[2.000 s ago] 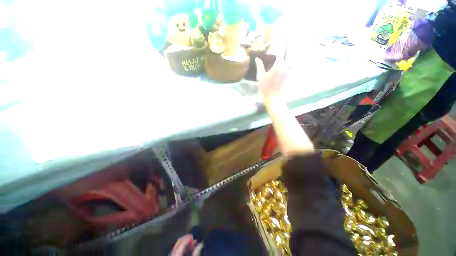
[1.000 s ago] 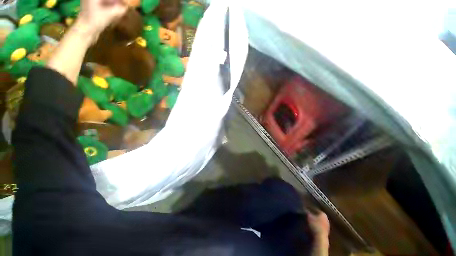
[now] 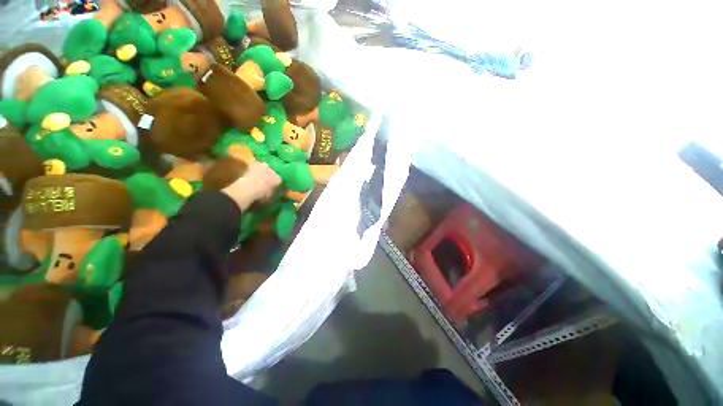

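Note:
My left hand [image 3: 255,186] reaches from the lower left into the large white sack [image 3: 305,297]. Its fingers are curled on a green-hatted plush toy [image 3: 295,176] near the sack's right side; the fingertips are partly hidden by green plush. The sack holds a pile of plush toys with tan faces, green hats with yellow tips, and brown bases [image 3: 75,202], some with yellow lettering. The toys lie tilted and upside down. My right hand is not in view.
The pale-covered table [image 3: 571,135] is at the right, very bright. Below it are a red plastic stool [image 3: 476,270] and slotted metal framing [image 3: 547,341]. The sack's raised edge stands between the toys and the table.
My left hand has moved right and down in the picture onto a toy near the sack's right side. More of the pile shows. My right hand has left the picture.

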